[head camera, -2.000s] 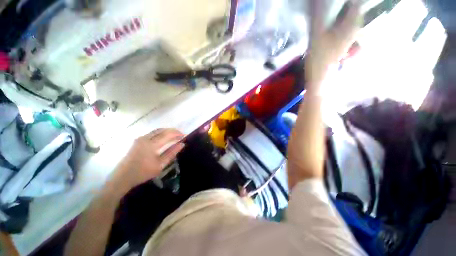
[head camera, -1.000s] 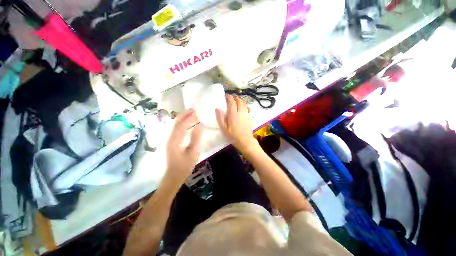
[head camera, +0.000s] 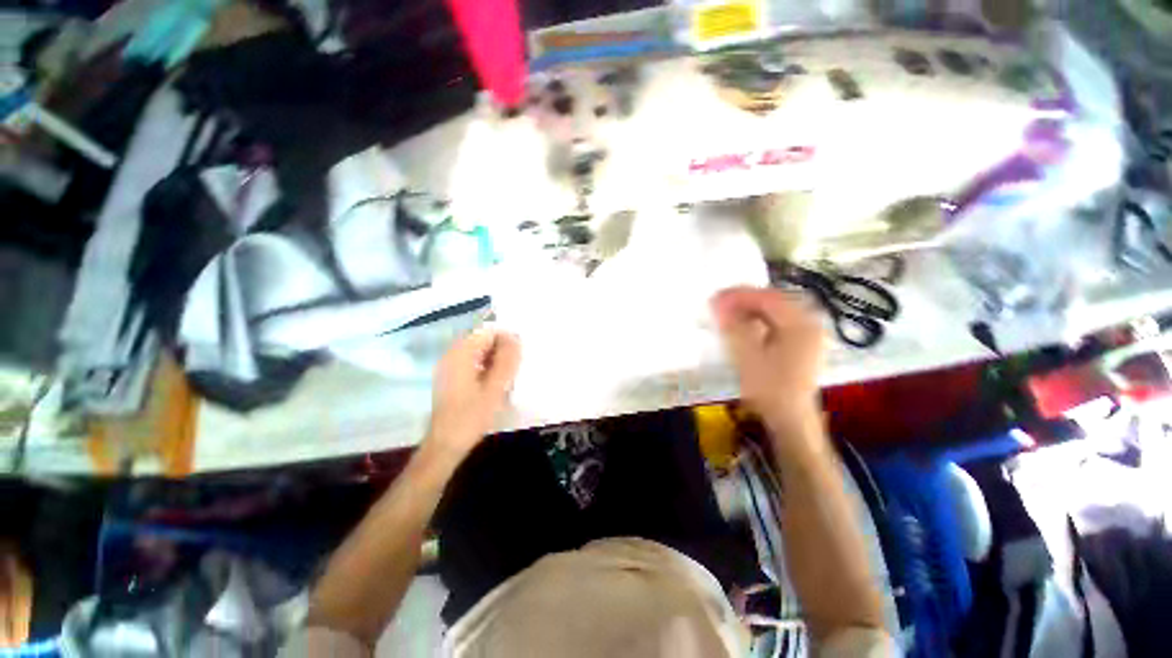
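A white cloth piece lies or hangs between my hands in front of the needle area; glare washes out its edges. My left hand has its fingers curled at the piece's left side. My right hand is closed at its right side, slightly blurred. The white sewing machine head with red lettering stands just behind. Grey-white garment pieces with black stripes are bunched left of the needle.
Black-handled scissors lie right of my right hand. A pink holder stands above the needle end. Black cloth is heaped at the back left. Striped pieces and blue plastic are below the table edge at right.
The view has turned so the machine sits further right and more level. My hands have moved apart, with the white piece spread between them. Earlier still, my right arm reached to the far right.
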